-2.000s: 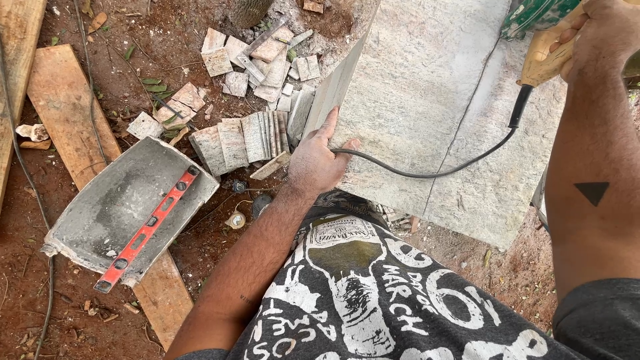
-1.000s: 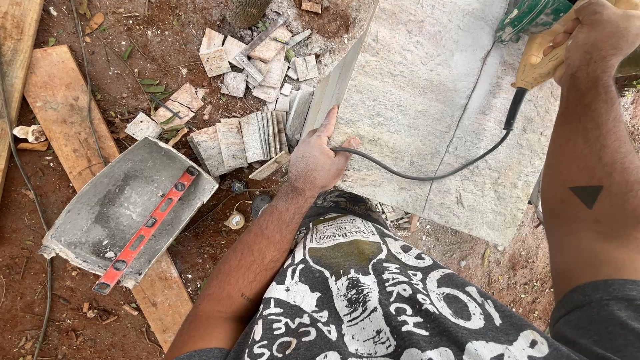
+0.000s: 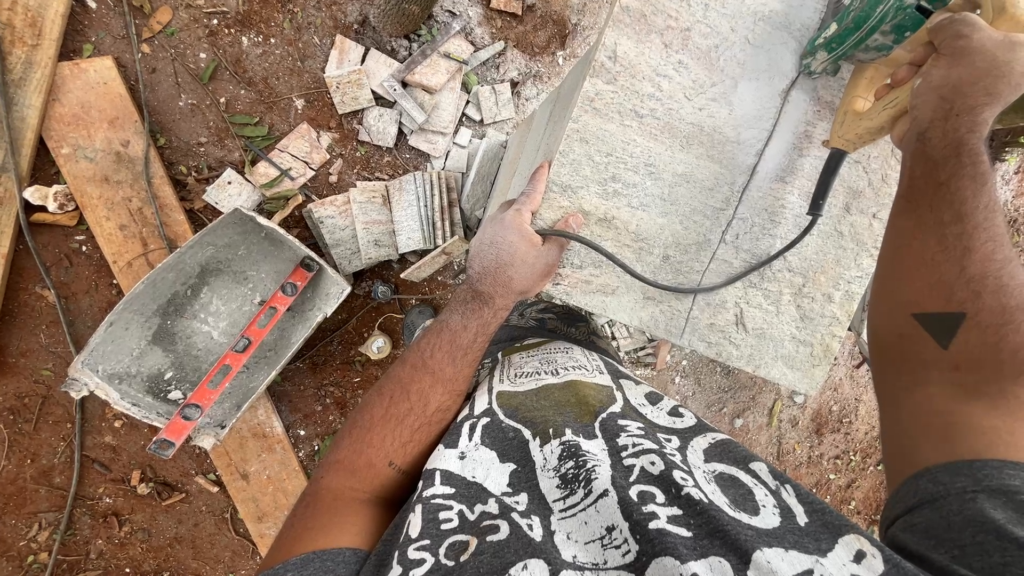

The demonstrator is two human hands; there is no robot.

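My right hand [image 3: 952, 80] grips the tan handle of a green power tool [image 3: 860, 40], likely an angle grinder, at the top right. The tool sits at the upper end of a thin dark line across a pale stone slab [image 3: 656, 152]; its disc is hidden. My left hand [image 3: 516, 244] rests at the slab's left edge, fingers on the side of a thin stone piece [image 3: 544, 120] that stands there, thumb over the slab. The tool's black cord [image 3: 680, 286] runs from the handle across the slab to my left hand.
On the left, a grey mortar trough [image 3: 192, 296] carries a red spirit level [image 3: 240, 344] and lies over a wooden plank [image 3: 120, 168]. Cut stone tiles [image 3: 376, 224] and a metal square [image 3: 408, 100] lie beyond my left hand. A tape measure [image 3: 376, 345] is on the soil. Another cable [image 3: 48, 280] crosses the planks.
My right hand and the green tool have moved slightly up and to the right along the slab. My left hand has stayed at the slab's left edge.
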